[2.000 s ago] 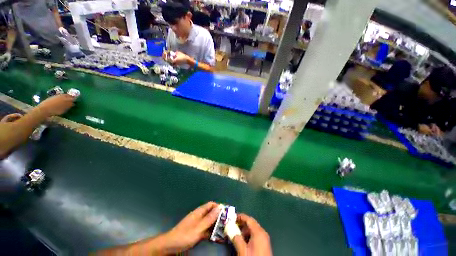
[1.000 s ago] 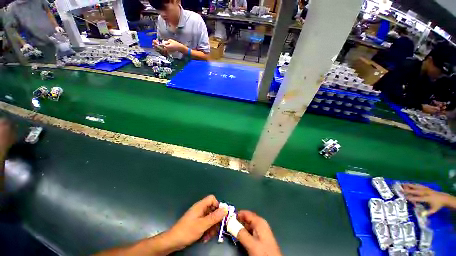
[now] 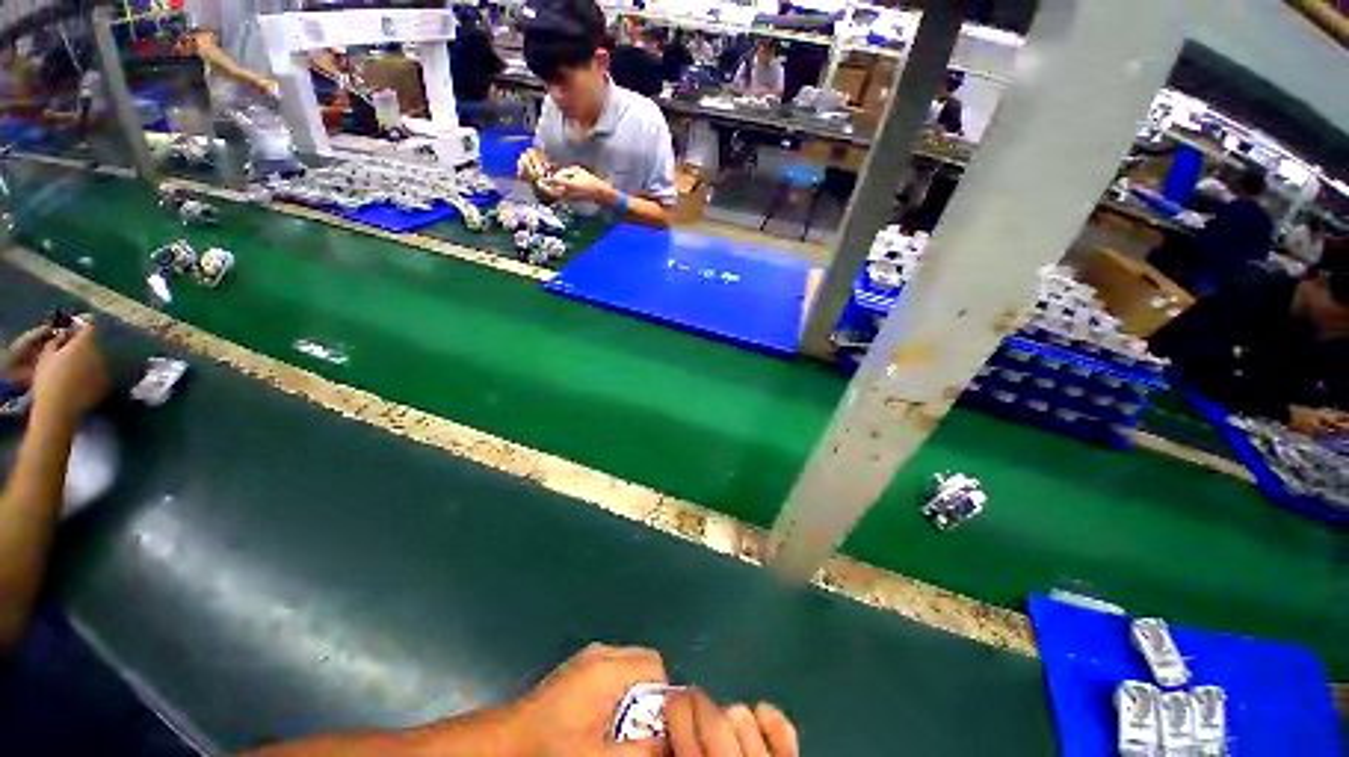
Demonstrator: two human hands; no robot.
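Note:
A small white housed unit [image 3: 642, 713] is held between my two hands at the bottom centre, above the dark green bench. My left hand [image 3: 580, 701] grips it from the left side. My right hand [image 3: 728, 731] is closed over its right side and is partly cut off by the lower edge of the picture. The fingers hide much of the unit, so its inside cannot be told. At the lower right, several white housed units [image 3: 1178, 716] lie on a blue sheet [image 3: 1275, 677], partly cut off by the lower edge.
The green belt [image 3: 651, 413] runs beyond the bench [image 3: 370, 547], with a part-built unit [image 3: 954, 500] on it. A white post [image 3: 947, 340] stands at the belt's near edge. Another person's hands [image 3: 56, 362] are at the left. A person sits across the belt behind a blue sheet [image 3: 688, 283].
My hands have closed more tightly around the unit and sit lower in the picture. The other person's hand over the blue sheet at right is gone. The view has shifted, moving the scene down and right.

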